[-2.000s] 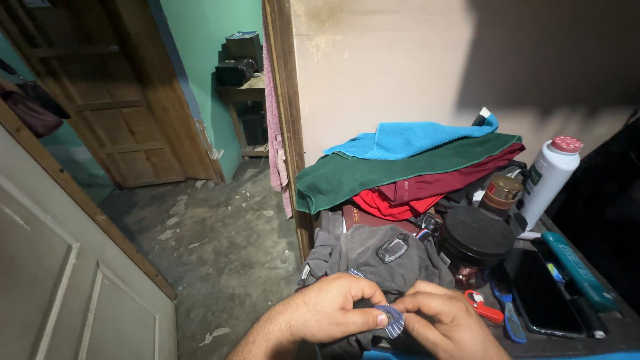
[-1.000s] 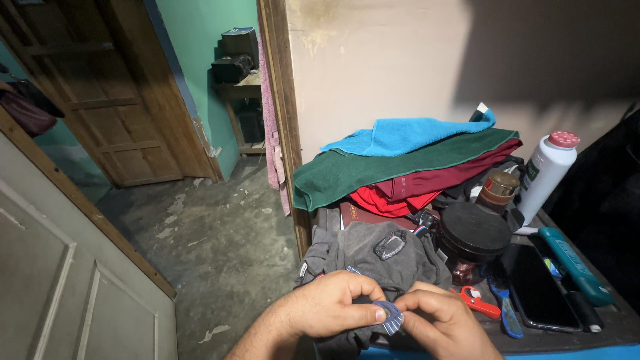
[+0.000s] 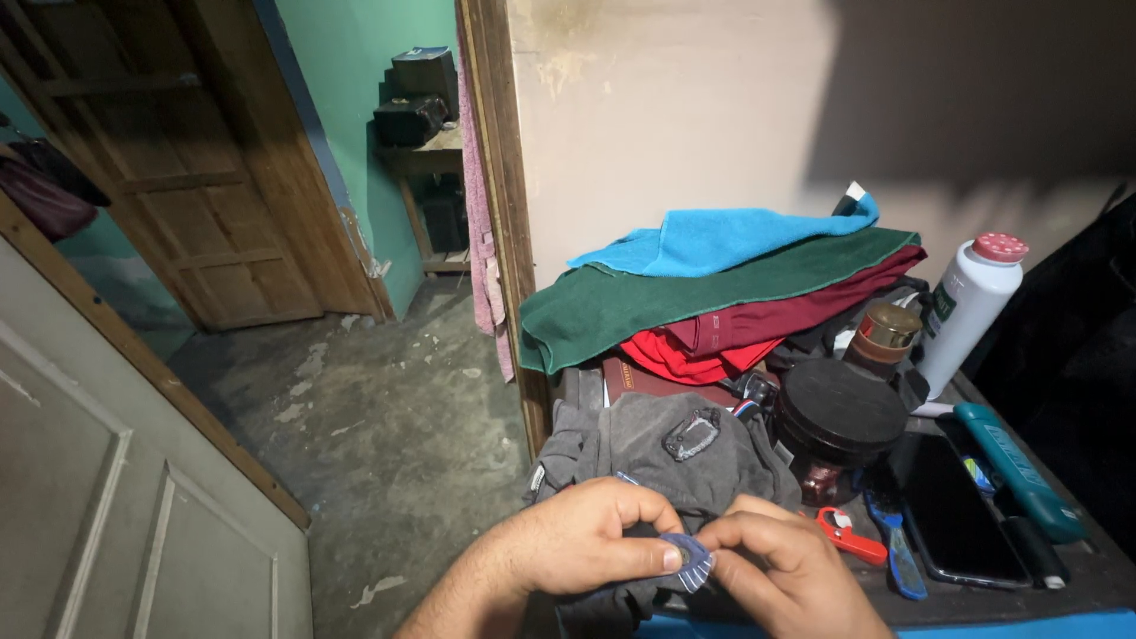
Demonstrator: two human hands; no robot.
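Observation:
My left hand [image 3: 603, 537] pinches a small blue disc-like piece with white stripes [image 3: 690, 559] between thumb and forefinger. From the other side, the thumb and forefinger of my right hand [image 3: 777, 559] pinch the edge of the same piece. Dark gray cloth lies just beneath both hands, and a gray fabric cap or garment with a patch [image 3: 652, 435] is behind them. Right of my right hand lie a red plastic tool with a metal part [image 3: 852, 537] and a blue brush [image 3: 898, 541]. What my palms cover is hidden.
Folded cloths, blue [image 3: 728, 240], green [image 3: 710, 306] and red, are piled by the wall. A round black-lidded container [image 3: 839, 408], a white bottle with a pink cap [image 3: 972, 302], a black smartphone [image 3: 950, 506] and a teal case [image 3: 1016, 466] stand or lie at the right. A paneled door [image 3: 80, 461] is at the left.

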